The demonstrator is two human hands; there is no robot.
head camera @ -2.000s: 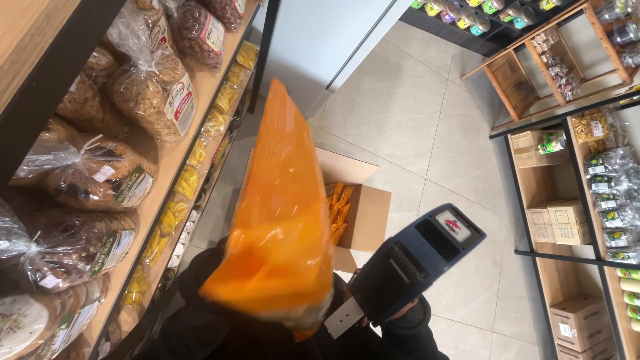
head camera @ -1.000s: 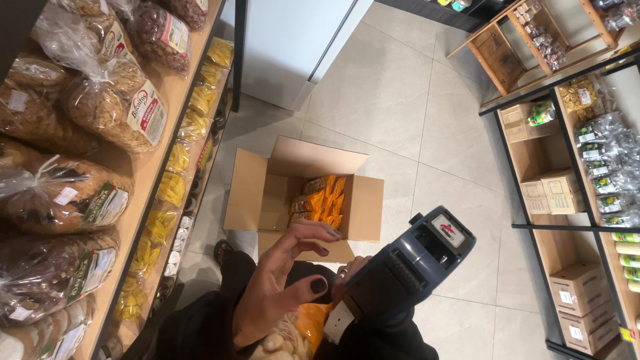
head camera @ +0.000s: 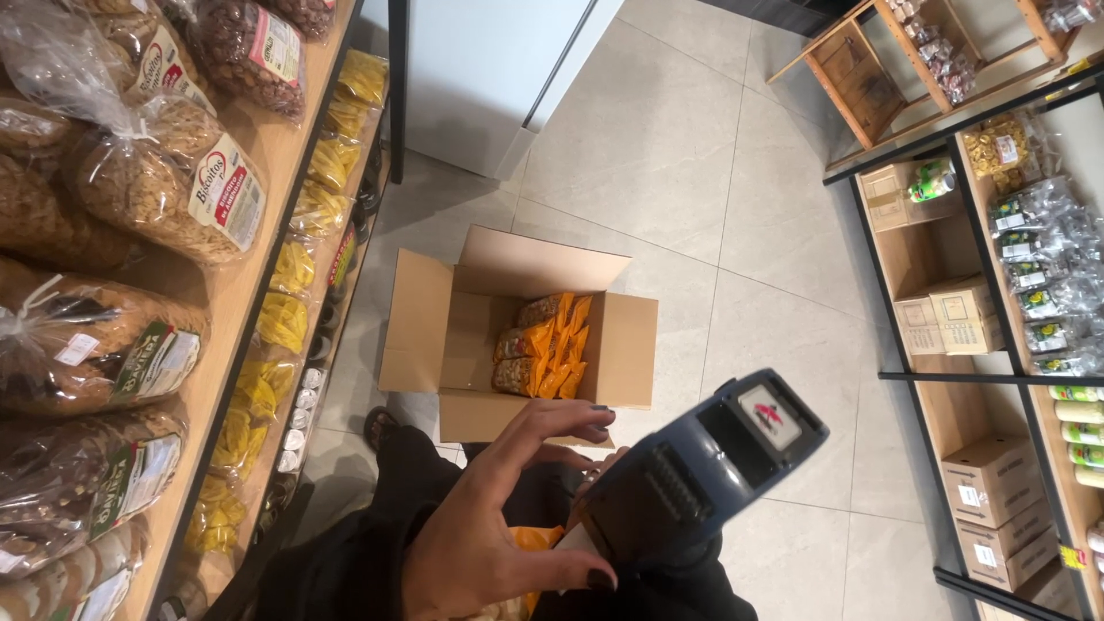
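My left hand (head camera: 500, 509) is spread at the lower middle, fingers and thumb apart, its thumb tip close to a white label (head camera: 580, 545) at the near end of a price labeling gun. The dark blue labeling gun (head camera: 707, 466) is in my right hand (head camera: 597, 470), which is mostly hidden behind it. Below the left hand, an orange plastic packet (head camera: 536, 542) shows partly at the bottom edge; its support is hidden. Beyond the hands, an open cardboard box (head camera: 636, 349) on the floor holds several orange packets (head camera: 548, 345) grouped toward its right side.
Shelves on the left hold clear bags of biscuits (head camera: 164, 185) and yellow-wrapped packets (head camera: 280, 323). At right, a shelf unit (head camera: 914, 379) carries cartons (head camera: 992, 483) and packaged goods. A white cabinet (head camera: 474, 86) stands beyond the box. A foot (head camera: 378, 424) is left of the box.
The large orange packet, raised across the middle two seconds ago, is now low at the bottom edge. My left hand has come into sight and stays beside the labeling gun.
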